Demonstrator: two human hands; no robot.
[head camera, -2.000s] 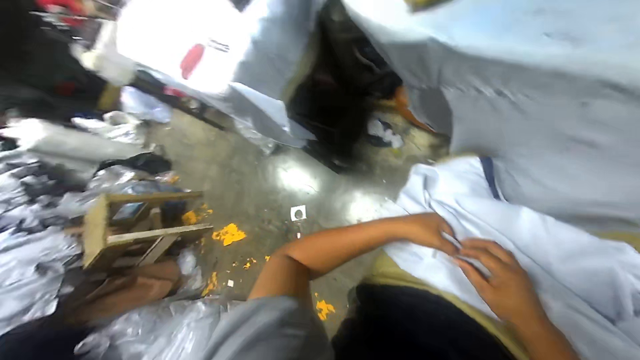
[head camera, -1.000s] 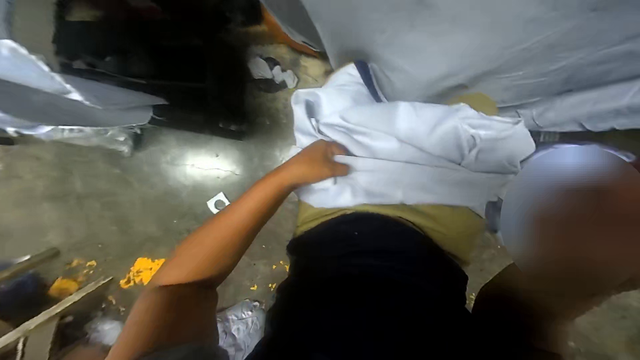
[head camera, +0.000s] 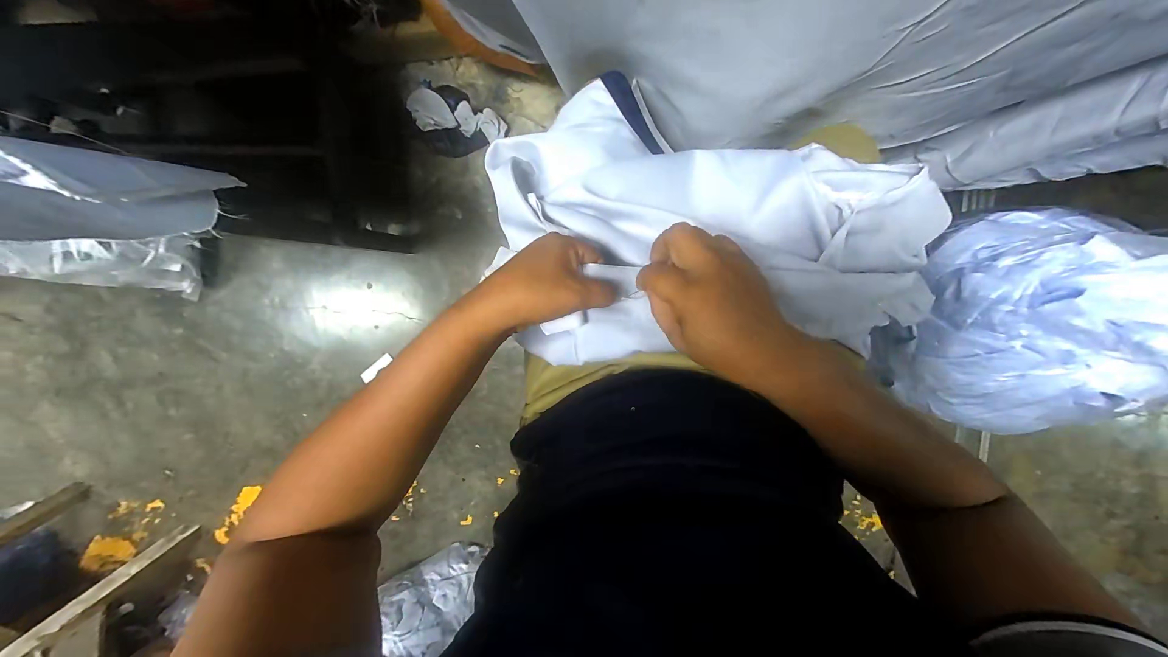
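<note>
White fabric with a dark navy strip, seemingly a garment (head camera: 712, 196), lies bunched across my lap. My left hand (head camera: 557, 283) pinches a folded edge of it between thumb and fingers. Close by on the right, my right hand (head camera: 707, 292) grips the same edge, its fingers curled over the cloth. A short stretch of the edge shows between the two hands. The fingertips of my right hand are partly hidden.
Large grey cloth (head camera: 776, 73) hangs or lies just ahead. A clear plastic bag of pale material (head camera: 1049, 319) stands at the right. Stacked grey fabric (head camera: 100, 196) is at the left, a wooden frame (head camera: 100, 593) at the lower left. White scraps (head camera: 438, 109) lie on the concrete floor.
My right hand, blurred at the far right one second ago, is now on the white fabric beside my left hand. Both hands were on the cloth two seconds ago too.
</note>
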